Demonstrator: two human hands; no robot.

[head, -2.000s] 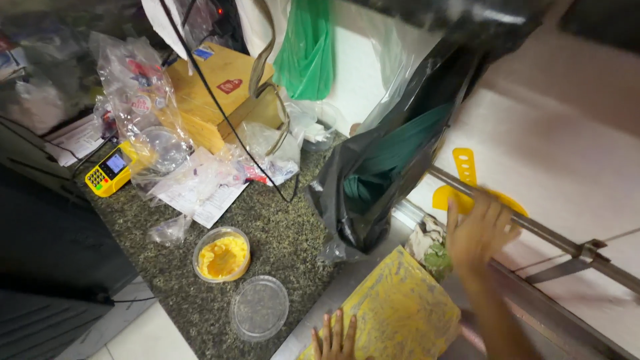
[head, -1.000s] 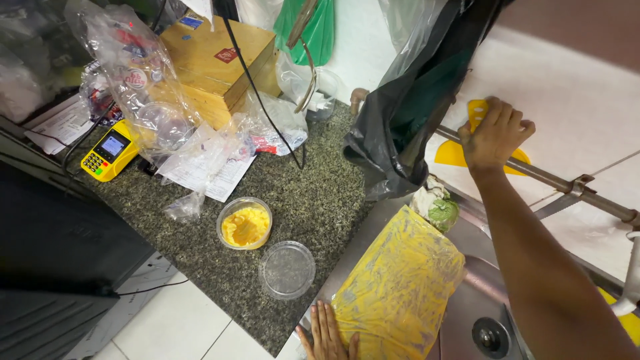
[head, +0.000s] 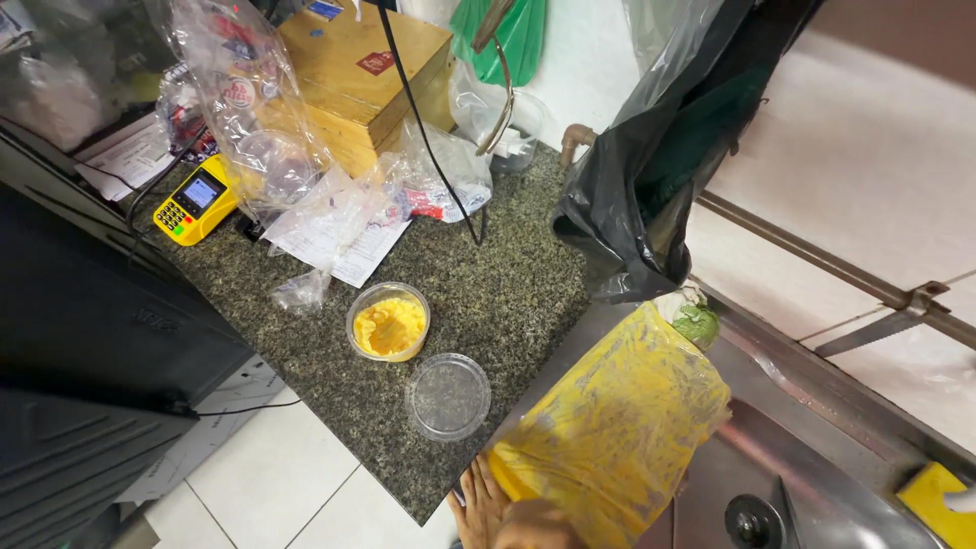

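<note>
My left hand [head: 479, 499] is at the bottom, fingers extended beside the lower left edge of a yellow block or board wrapped in clear film [head: 618, 427]. A blurred part of what appears to be my right hand [head: 537, 524] shows over the wrapped piece's lower end; its fingers and anything in them are hidden. Left of the hands, on the granite counter, lie a round clear lid [head: 448, 397] and an open plastic tub of yellow, creamy food [head: 389, 328].
A steel sink [head: 762, 450] with a black drain plug [head: 753, 521] is at right. A black bag [head: 633, 206] hangs above the counter corner. Farther back are a wooden box [head: 366, 69], plastic bags [head: 259, 130], papers [head: 358, 255] and a yellow card terminal [head: 198, 200].
My right hand has left the wall rail and come down to the bottom of the view. The yellow slotted tool it was touching no longer shows on the rail.
</note>
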